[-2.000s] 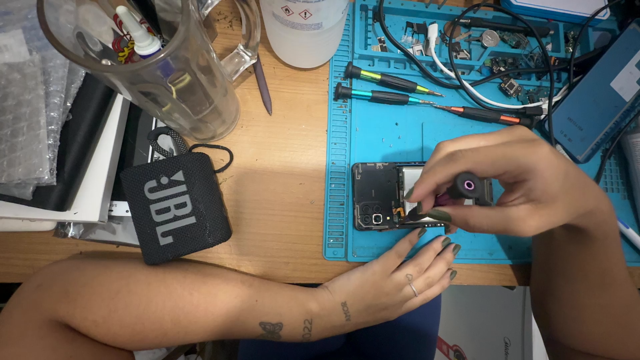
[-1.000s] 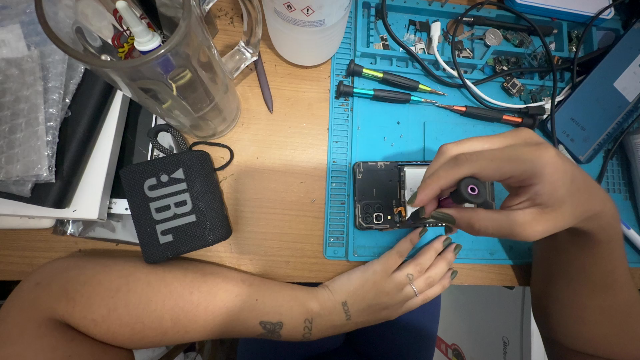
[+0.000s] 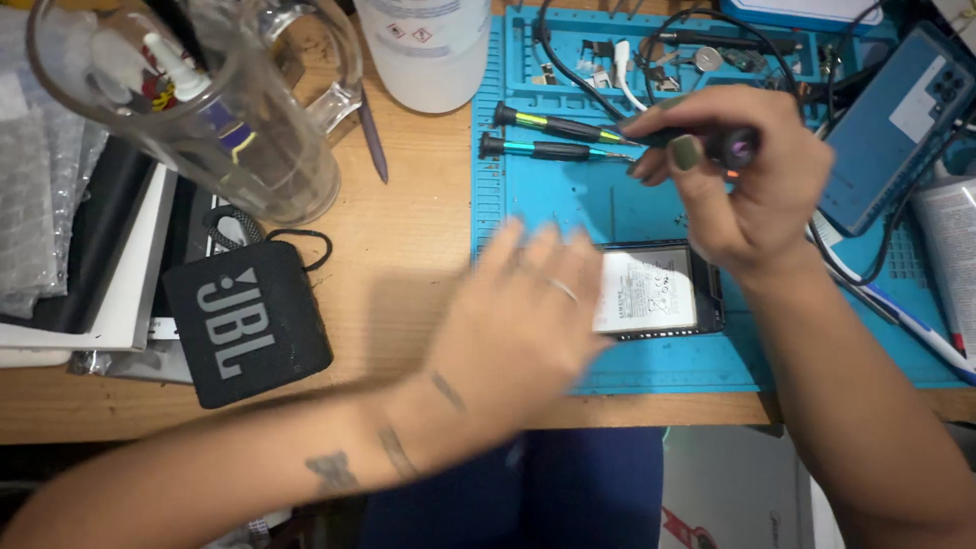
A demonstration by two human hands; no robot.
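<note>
An opened smartphone [image 3: 652, 290] lies on a blue silicone repair mat [image 3: 671, 362], its white battery showing. My left hand [image 3: 526, 313], blurred, is over the phone's left part and hides it; whether it touches the phone or has anything under the fingers cannot be told. My right hand [image 3: 747, 175] is raised above and to the right of the phone, closed on a dark precision screwdriver [image 3: 732, 147] with a purple-ringed cap. Beyond it, two screwdrivers with black handles, one with yellow-green bands [image 3: 560, 124] and one with teal bands [image 3: 553, 149], lie on the mat.
A glass mug [image 3: 297, 168], a plastic bottle [image 3: 427, 53], a stylus [image 3: 374, 141] and a JBL speaker [image 3: 248, 324] stand or lie left of the mat. Small parts fill the mat's compartments [image 3: 526, 80]. Cables, a blue phone back [image 3: 888, 130] and a spray can [image 3: 953, 252] are at the right.
My right hand has moved up from the phone with the screwdriver. My left hand has moved from the phone's lower edge up and left, over its left part.
</note>
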